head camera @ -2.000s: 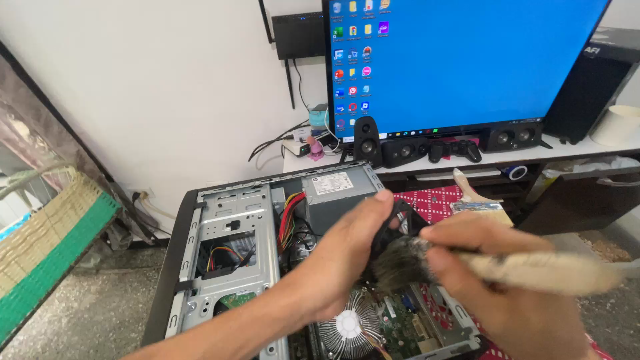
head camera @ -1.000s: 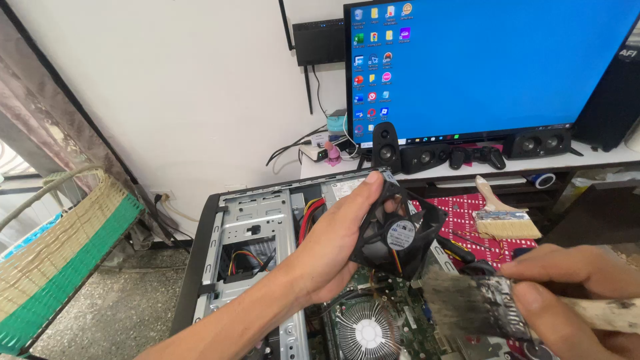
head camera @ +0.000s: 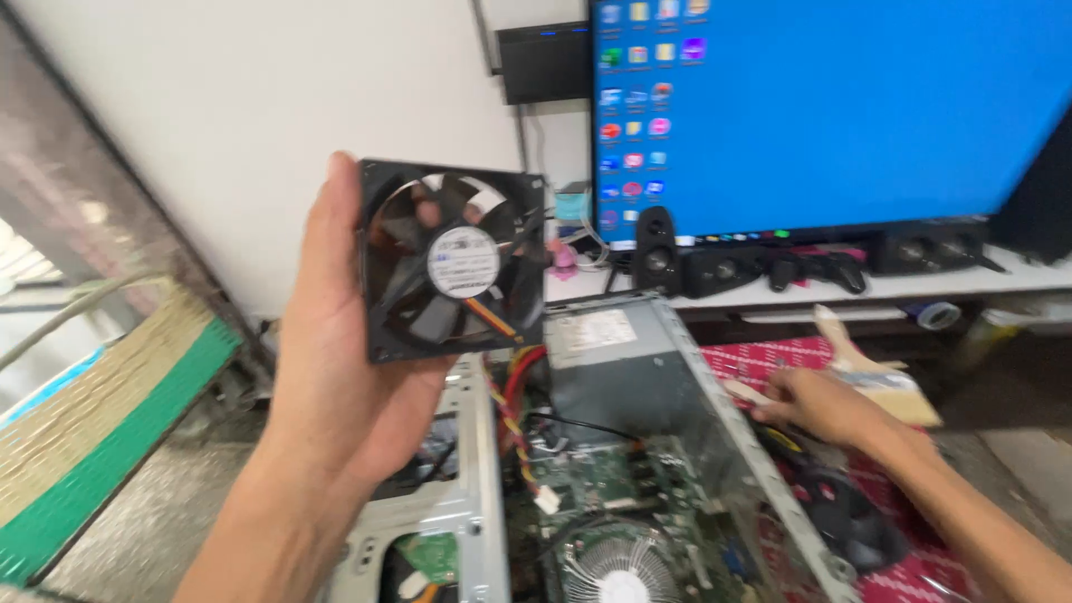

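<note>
My left hand (head camera: pixel 335 335) holds up a black computer case fan (head camera: pixel 452 260) by its left side and lower edge, its labelled hub facing me. Below it lies the open computer case (head camera: pixel 662 360), with the power supply (head camera: pixel 595 335), a motherboard (head camera: pixel 620 477) and a round finned heat sink (head camera: pixel 624 574) showing. To the right of the case, my right hand (head camera: pixel 804 402) is over the red patterned cloth, its fingers around or at a pale handle (head camera: pixel 745 389); whether it grips it is unclear. A wide flat paintbrush (head camera: pixel 888 389) lies beside that hand.
A lit monitor (head camera: pixel 821 117), small speakers (head camera: pixel 656 255) and a game controller (head camera: pixel 816 270) stand on a white shelf behind the case. A dark round part (head camera: pixel 846 511) lies on the red cloth (head camera: pixel 754 360). At left is a green and tan woven seat (head camera: pixel 109 435).
My left hand has raised the fan away from the case. My right hand, which held a brush near the fan, has moved away to the cloth. The view has shifted.
</note>
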